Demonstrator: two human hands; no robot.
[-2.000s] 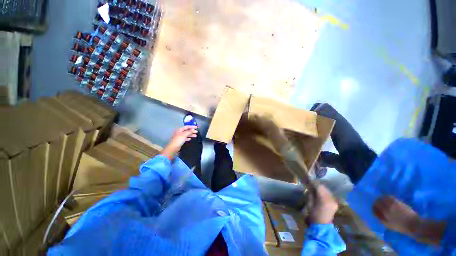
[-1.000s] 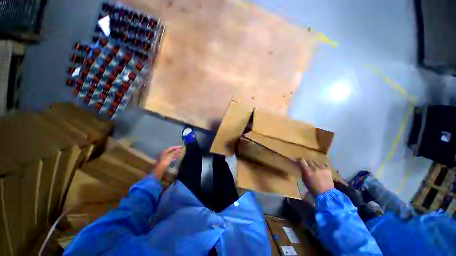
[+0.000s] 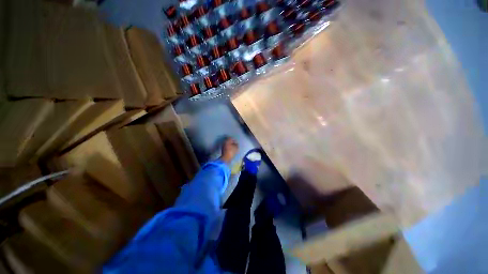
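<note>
The open cardboard carton [image 3: 369,241] is cut off by the bottom edge at the right, its flap blurred. My left hand [image 3: 229,150] is small and blurred at the centre, above the floor beside my shoe; it touches neither the carton nor the trays, and whether its fingers are closed is unclear. My right hand is out of the picture. Clear trays [image 3: 241,83] with rows of red-brown coils lie at the top, at the wooden board's left end. Small white slips show on them.
The pale wooden board [image 3: 342,134] spans the right side. Folded brown cartons [image 3: 64,59] stand in rows at the left, with a pale strap [image 3: 35,184] near them. My legs and shoes are at the bottom centre, beside the board's edge.
The view has swung left and closer to the trays. The open carton has shifted to the bottom right. My right hand, earlier at the carton, has left the picture; the other person is no longer visible.
</note>
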